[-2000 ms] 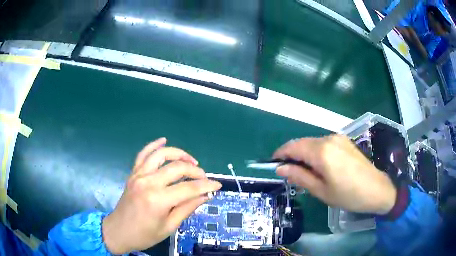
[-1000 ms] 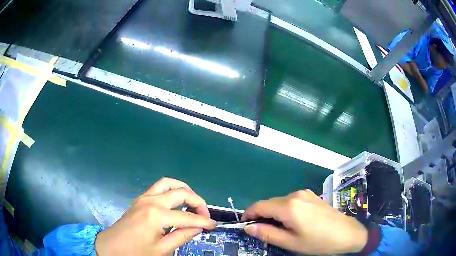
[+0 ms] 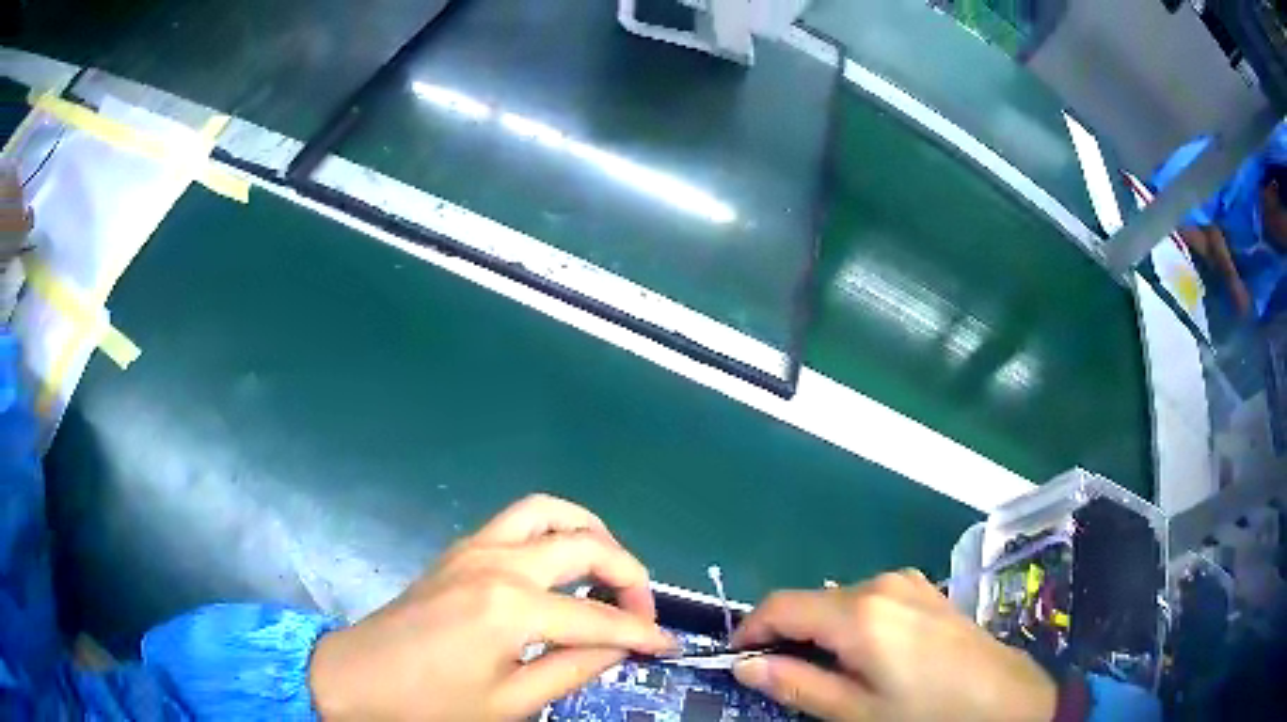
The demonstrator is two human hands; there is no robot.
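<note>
The blue circuit board [image 3: 642, 700] lies in an opened unit at the bottom edge, partly cut off by the picture's edge. My left hand [image 3: 487, 621] is over the board's left side, thumb and forefinger pinched at its far edge; a small white plug [image 3: 532, 650] shows by its fingers. What the fingertips pinch is too small to tell. My right hand [image 3: 889, 652] holds slim tweezers [image 3: 727, 659], whose tips reach my left fingertips. A thin white wire with a small white connector [image 3: 717, 576] stands up between the hands behind the board.
Another opened unit [image 3: 1073, 564] with a black block and yellow parts stands at the right, with a further one behind it. A black-edged panel [image 3: 565, 169] lies across the white rail. Taped white sheets [image 3: 120, 212] are at the left. People in blue smocks show at both sides.
From two seconds ago, my right hand with the tweezers has come down and left to meet my left fingertips. Since one second ago, the view has shifted and the hands stay together.
</note>
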